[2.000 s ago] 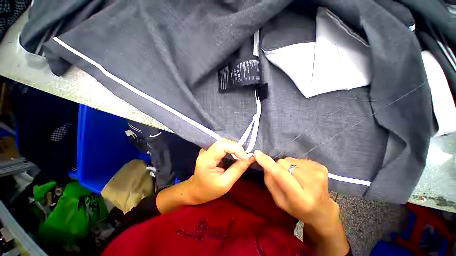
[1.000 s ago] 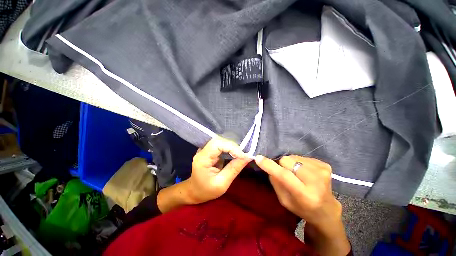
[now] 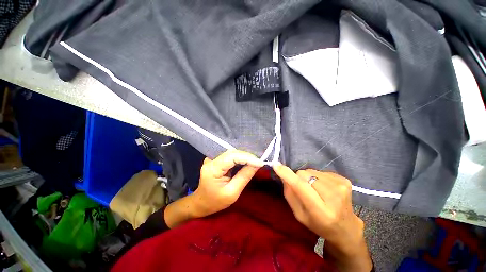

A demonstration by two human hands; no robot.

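Note:
A dark grey garment (image 3: 341, 133) lies spread inside out, its hem edge towards me. My left hand (image 3: 226, 178) pinches the hem with its white binding (image 3: 160, 108) between thumb and fingers. My right hand (image 3: 320, 199), with a ring, pinches the same hem just to the right, fingertips almost touching the left ones. Two white seam strips (image 3: 277, 127) meet the hem at my fingertips. A fine thread runs from near my right hand up to the right. No needle can be made out. A black label (image 3: 257, 84) and a pale pocket bag (image 3: 367, 69) lie above.
The pale speckled table (image 3: 101, 94) shows at left and at the right edge. Below left are a blue bin (image 3: 109, 154), beige cloth (image 3: 138, 196), a green bag (image 3: 80, 226) and a metal rail. Red and blue cloth is at lower right.
Both hands stay at the same hem spot with small finger shifts. The white strips near the fingertips have moved slightly, and the label has shifted a little.

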